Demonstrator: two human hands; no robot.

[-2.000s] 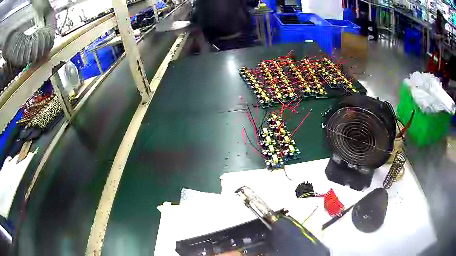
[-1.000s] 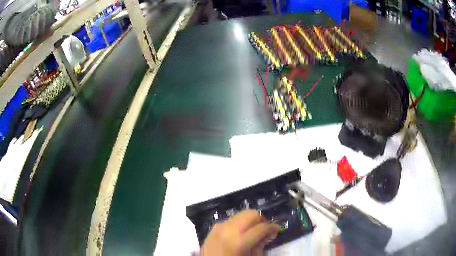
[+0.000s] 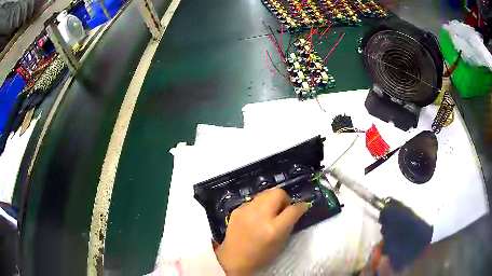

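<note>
A black plastic housing lies tilted on white sheets, with round fittings inside and a small green board at its right end. My left hand is bare and holds the housing, its curled fingers reaching inside; the fingertips are partly hidden. A thin yellow-green wire rises from the housing's right part. My right hand, blurred and cut off by the lower edge, grips the dark soldering gun. The gun's metal barrel points up-left, its tip close to the wire and the housing's right end.
Bundles of black wires and red wires, dark tweezers and a round dark dish lie right. A fan and a coil spring stand behind. Boards with red wires lie beyond; a conveyor edge runs left.
The view has tilted down, so things sit higher in the picture. My left hand has come onto the housing. The soldering gun has swung right, its barrel now pointing at the housing's right end.
</note>
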